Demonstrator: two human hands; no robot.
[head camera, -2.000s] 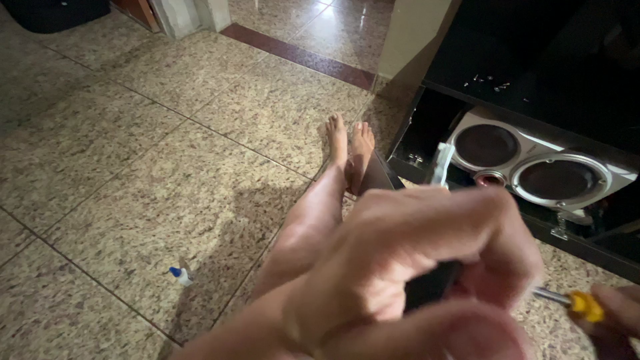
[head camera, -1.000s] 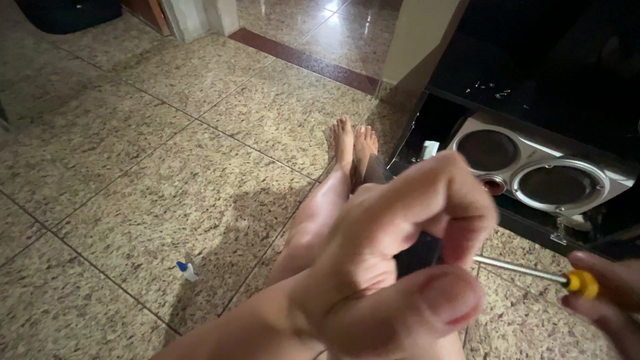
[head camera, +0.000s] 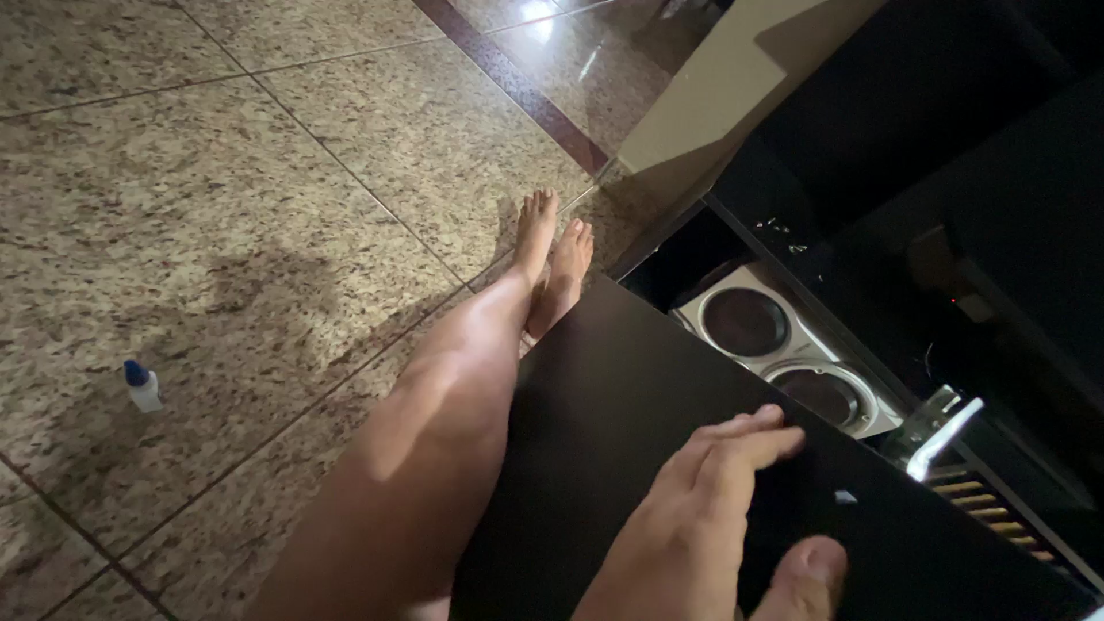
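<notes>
My left hand (head camera: 720, 509) is over a black flat panel (head camera: 595, 388), palm down, with the thumb apart from the fingers and nothing held. Whether it touches the panel is hard to tell. A small pale piece (head camera: 845, 498) lies on the panel to the right of the fingers. The panel lies beside my bare leg, against a dark cabinet (head camera: 733, 220). Beyond the panel's far edge sits a silver speaker unit (head camera: 811, 341) with two round cones. A shiny metal and clear piece (head camera: 944, 435) is at that same edge. My right hand is out of view.
On the speckled tile floor (head camera: 259, 259) at the left stands or lies a small white bottle with a blue cap (head camera: 142, 386). My feet (head camera: 552, 250) rest near the cabinet corner. Small metal bits (head camera: 780, 233) lie on the cabinet's dark surface. A wall corner (head camera: 690, 112) rises behind.
The black panel now lies in front of the speakers. My left hand has lowered and spread. My right hand and the yellow-handled screwdriver have left the view, which has shifted.
</notes>
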